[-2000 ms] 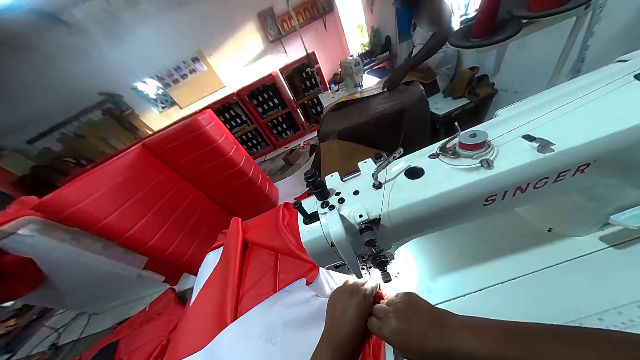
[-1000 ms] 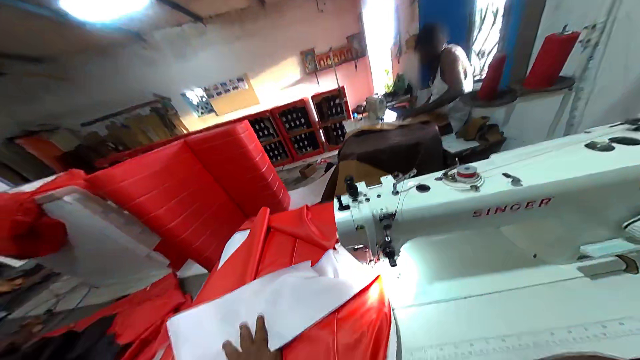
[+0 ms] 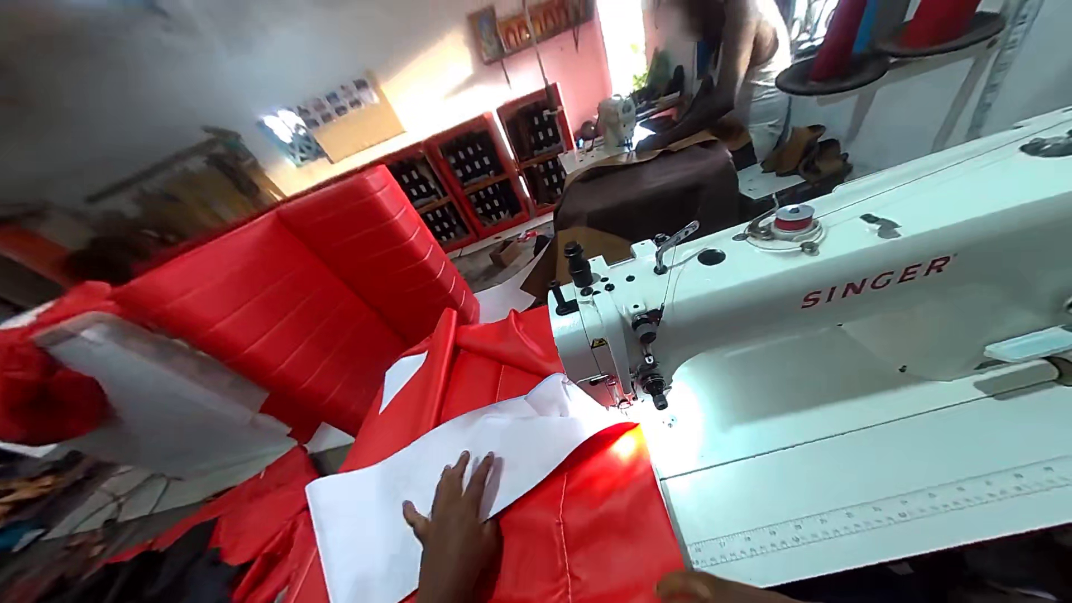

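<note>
A white Singer sewing machine [image 3: 804, 301] stands at the right with its work light on. Red upholstery vinyl [image 3: 578, 519] lies at the left of its bed, one edge close to the needle area. Over it lies a piece with its white backing [image 3: 469, 448] turned up, reaching to the presser foot [image 3: 621, 402]. My left hand [image 3: 461, 519] rests on the white backing, fingers spread. My right hand [image 3: 691, 586] is at the bottom edge near the red vinyl's right border, mostly cut off, its fingers not readable. A spool of red thread [image 3: 794, 219] sits on the machine head.
A large stitched red vinyl cover [image 3: 293, 301] stands at the left. Beyond the machine, another person [image 3: 737, 75] bends over dark brown material [image 3: 653, 197] near a second sewing machine [image 3: 617, 121]. Red shelves [image 3: 477, 172] hold many dark items. A printed ruler [image 3: 879, 511] runs along the bed's front edge.
Two seconds ago both hands were together by the needle. My left hand has since moved left onto the white backing, and my right hand has gone down to the frame's bottom edge.
</note>
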